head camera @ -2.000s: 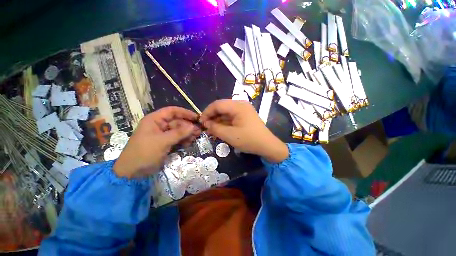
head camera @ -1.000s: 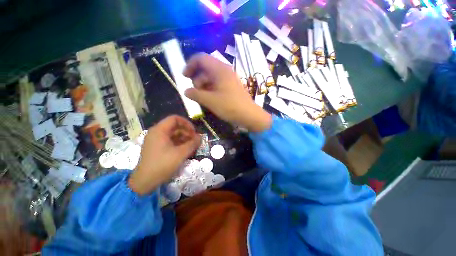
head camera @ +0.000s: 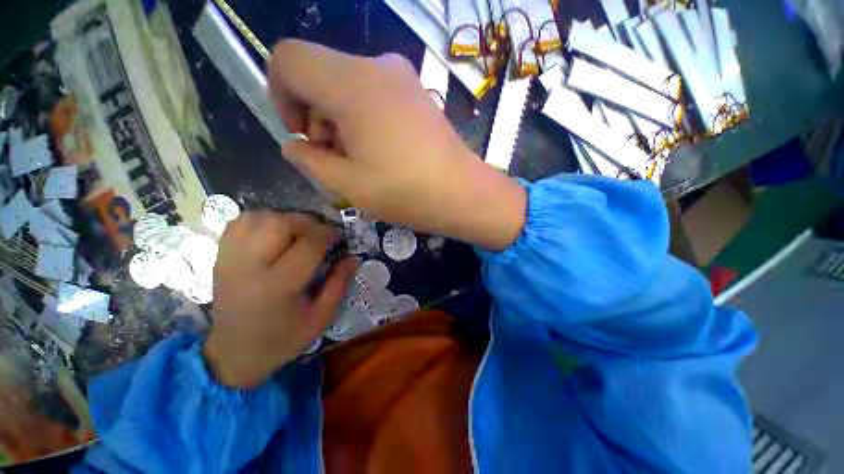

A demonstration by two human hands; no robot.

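Note:
A long white-silver pouch cell (head camera: 239,72) lies at a slant on the black mat, with a thin yellowish LED strip (head camera: 242,30) along its upper side. My right hand (head camera: 384,139) is over the lower part of both, fingers curled; whether it grips them is hidden. My left hand (head camera: 273,292) is lower left, thumb and fingertips close together and blurred near the cell's hidden end; I cannot tell what they hold. A small light-coloured piece (head camera: 350,216) shows between the hands. Round white discs (head camera: 176,255) lie left of my left hand and more (head camera: 375,301) lie right of it.
A fanned pile of pouch cells (head camera: 615,88) with yellow-orange ends lies right. White square pieces (head camera: 55,262) and thin strips lie far left, beside a printed sheet (head camera: 130,111). A cardboard box (head camera: 717,218) is beyond the bench edge at right.
Since the oldest frame, a cell has come beside the strip. In the last second, my right hand has come lower over the cell. The view has moved closer; the lit strips left the picture.

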